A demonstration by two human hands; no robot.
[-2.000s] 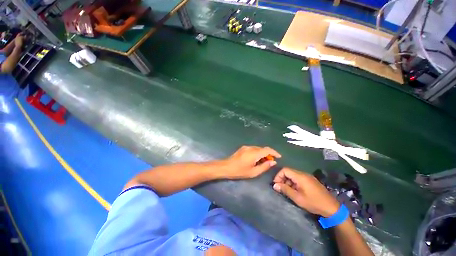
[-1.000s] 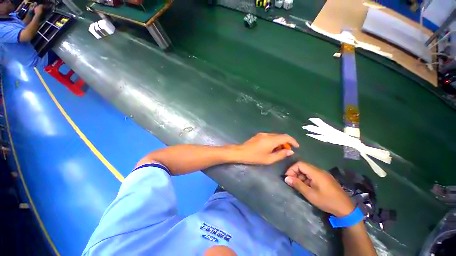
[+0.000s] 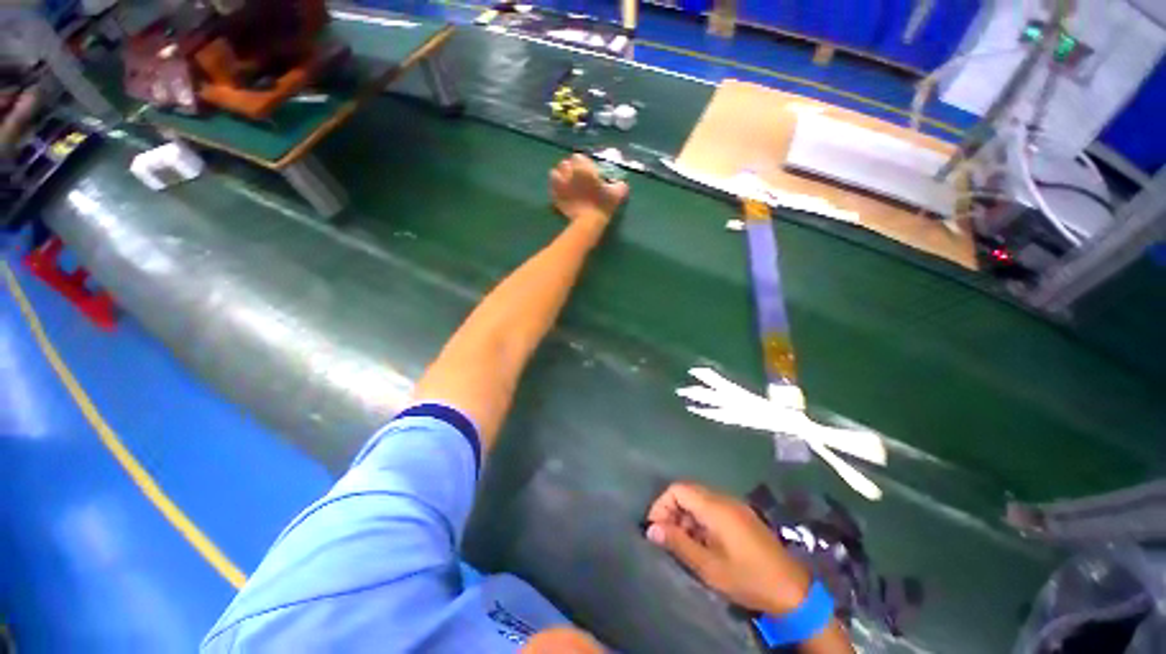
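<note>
My left hand (image 3: 588,189) is stretched out to the far side of the green belt. Its fingers are curled at a small greenish circuit board part (image 3: 614,173), which the hand partly hides. My right hand (image 3: 714,543) rests near the belt's front edge with thumb and fingers pinched together. A small black pad (image 3: 647,524) shows at its fingertips. A loose pile of black pads (image 3: 831,543) lies just right of my right hand. Fanned white strips (image 3: 780,415) lie beyond that hand.
A blue-purple strip (image 3: 766,281) runs across the belt (image 3: 281,281) to the white strips. A tan board (image 3: 742,121) with a pale flat box (image 3: 857,153) is on the far side. Yellow and white parts (image 3: 569,105) stand behind my left hand. A clear bag (image 3: 1112,600) is at right.
My left hand has moved away from beside my right hand, forward across the belt to the small part. My right hand stays pinched near the pile. The camera view has shifted.
</note>
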